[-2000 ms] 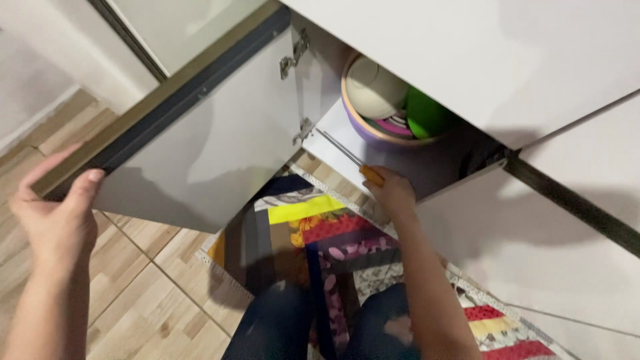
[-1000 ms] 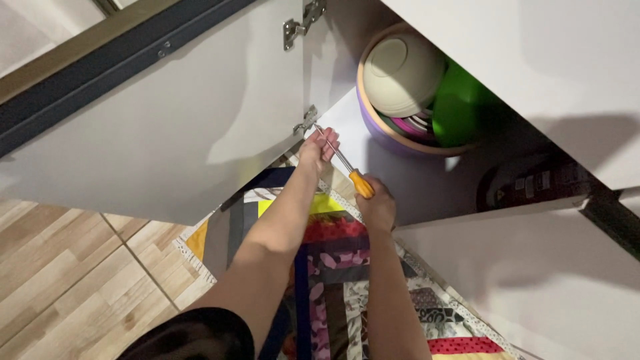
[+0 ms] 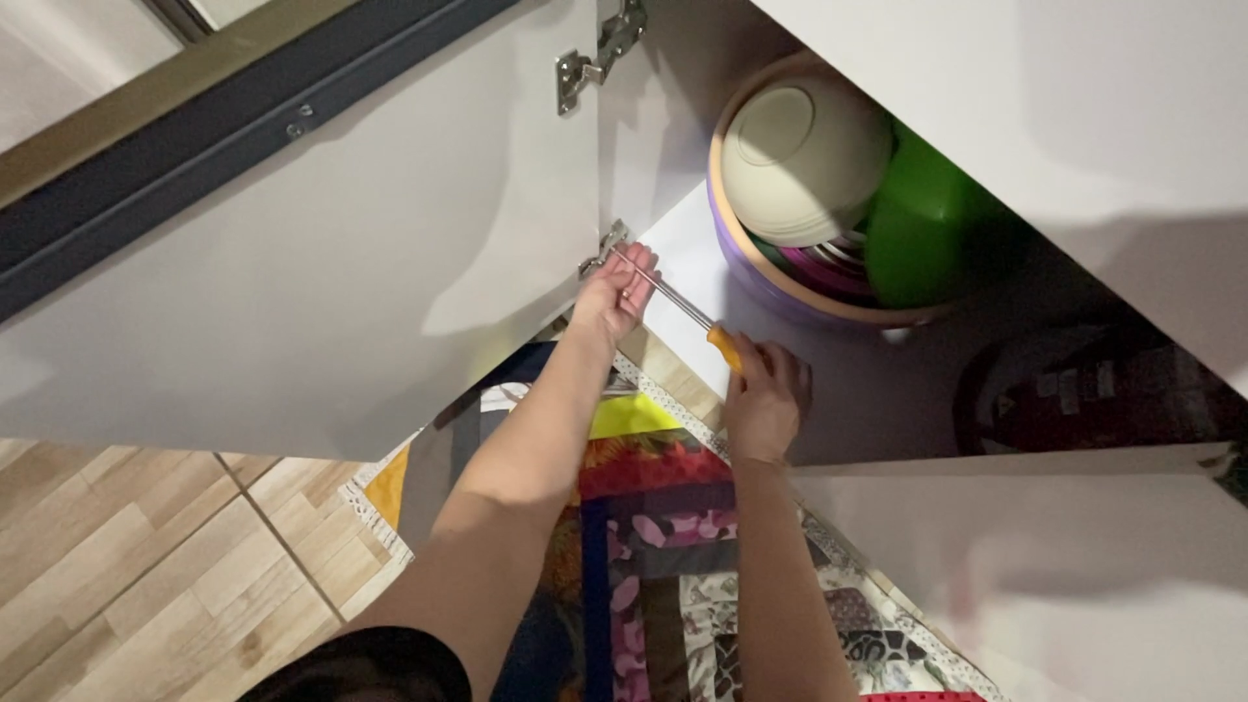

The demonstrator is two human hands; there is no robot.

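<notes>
My right hand (image 3: 767,398) grips the orange handle of a screwdriver (image 3: 723,343). The metal shaft slants up and left to the lower cabinet hinge (image 3: 606,246), where its tip meets or nearly meets the metal. My left hand (image 3: 617,291) is palm up just below that hinge, its fingers around the front part of the shaft; how firmly they hold it cannot be told. The white cabinet door (image 3: 292,292) stands open at the left. A second hinge (image 3: 595,60) joins it higher up.
Inside the cabinet a purple basin (image 3: 746,263) holds a cream bowl (image 3: 804,161), a green plastic container (image 3: 912,224) and other dishes. A dark red object (image 3: 1092,390) lies in shadow at the right. A patchwork rug (image 3: 653,468) covers part of the tiled floor (image 3: 146,556).
My left hand has left the door's outer edge, where it was two seconds ago, and moved to the screwdriver's shaft by the lower hinge. The view has come nearer to the cabinet.
</notes>
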